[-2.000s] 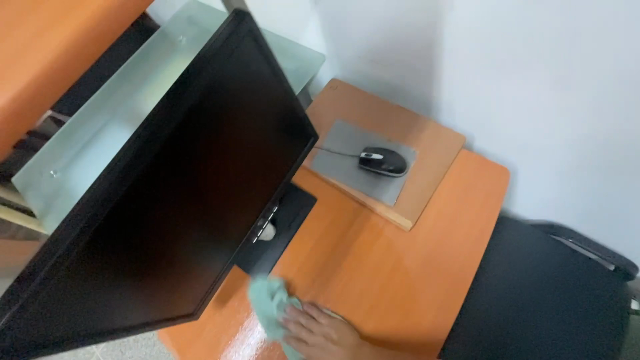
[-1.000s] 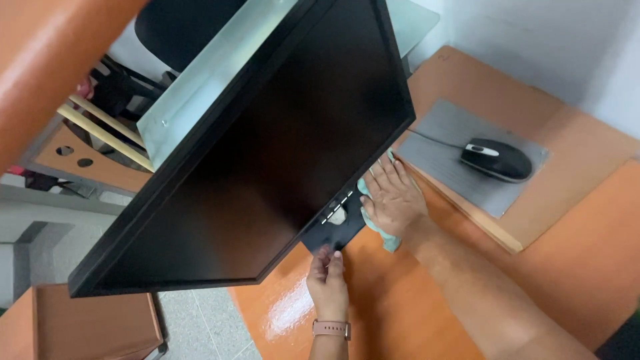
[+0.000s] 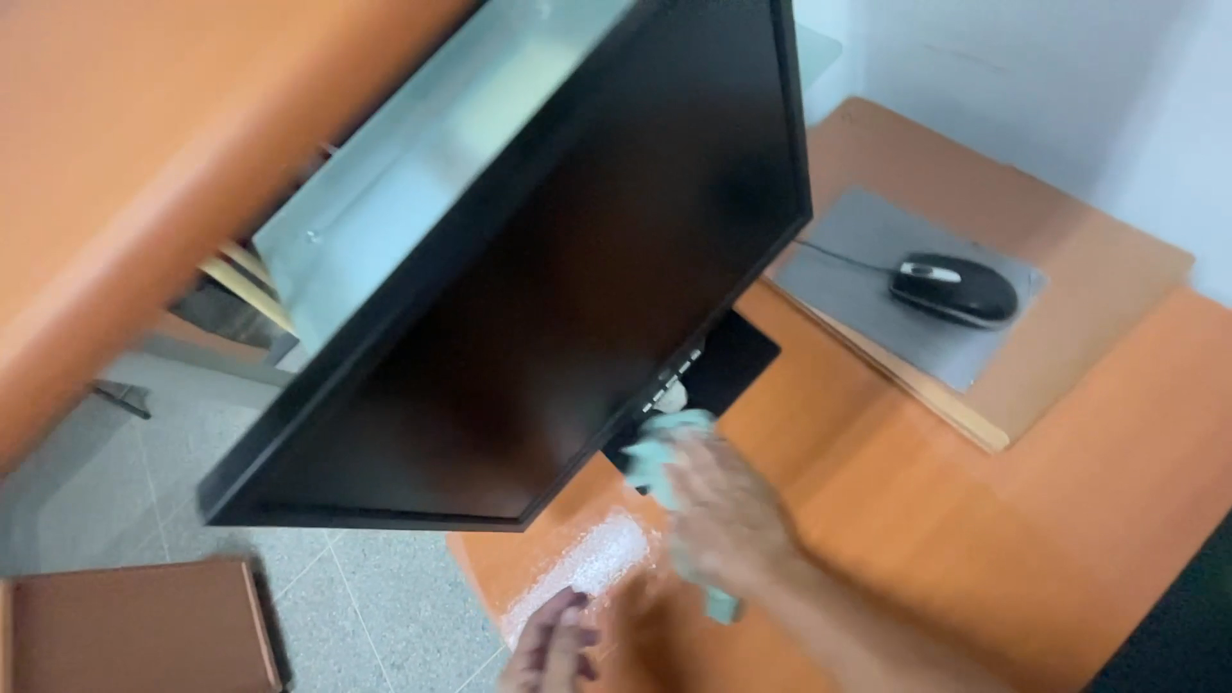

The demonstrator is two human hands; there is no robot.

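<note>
My right hand point(image 3: 727, 500) is closed around a pale green cloth point(image 3: 664, 452), which lies over the front edge of the black monitor stand base point(image 3: 736, 361). My left hand point(image 3: 556, 647) is low in the view with its fingers a little bent and nothing seen in it, beside a whitish shiny patch on the orange desktop point(image 3: 866, 500). The black monitor point(image 3: 577, 260) stands tilted in the view above both hands, with a row of buttons along its lower edge. Part of the stand is hidden behind the screen and the cloth.
To the right, a black wired mouse point(image 3: 955, 289) rests on a grey mouse pad point(image 3: 866, 226) atop a brown board point(image 3: 1078, 260). Behind the monitor is a frosted glass shelf point(image 3: 366, 221). An orange wooden surface point(image 3: 173, 125) crosses the upper left. A brown box-like piece point(image 3: 140, 626) stands on the tiled floor.
My right hand with the cloth has moved from beside the stand base onto its front part. My left hand, earlier touching the base's edge, has drawn back from it.
</note>
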